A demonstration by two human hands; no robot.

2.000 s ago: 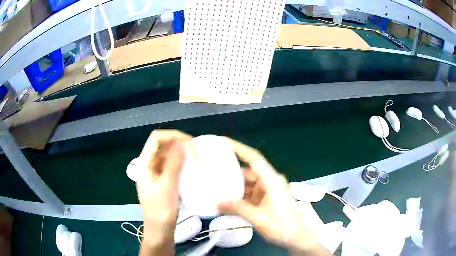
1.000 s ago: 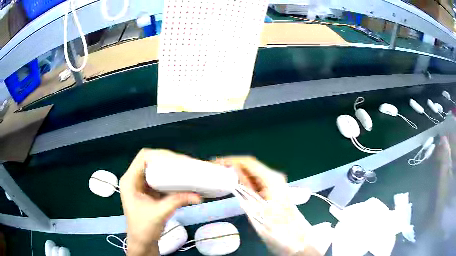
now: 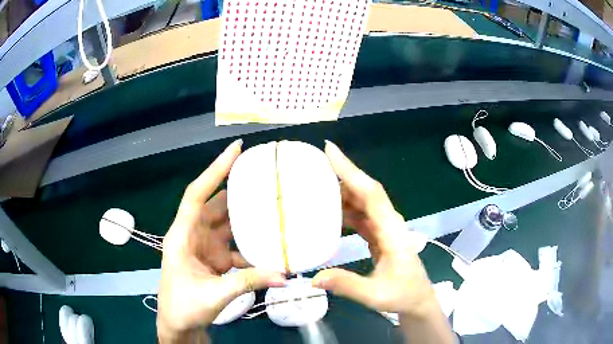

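Observation:
A white rounded unit (image 3: 312, 205) is held up between both hands in the middle of the view, with its thin gold seam line running upright and facing me. My left hand (image 3: 212, 248) grips its left side, fingers spread along the edge and thumb at the bottom. My right hand (image 3: 376, 248) grips its right side the same way. The cord of this unit is not clearly visible. Below it, another white unit (image 3: 296, 310) with a seam line lies on the green work surface, beside a further white unit (image 3: 235, 308) partly behind my left hand.
A dot sheet (image 3: 289, 60) hangs in front. Several corded white units lie on the green belt (image 3: 403, 168) at right, and one unit (image 3: 117, 226) at left. A bottle (image 3: 478, 232) with a metal top stands at right, beside crumpled white wipes (image 3: 501, 292). A white loop (image 3: 94, 40) hangs upper left.
The held unit has turned from lying sideways to upright, seam line towards me. My right hand has moved from the cord end to the unit's right side. The view has shifted slightly.

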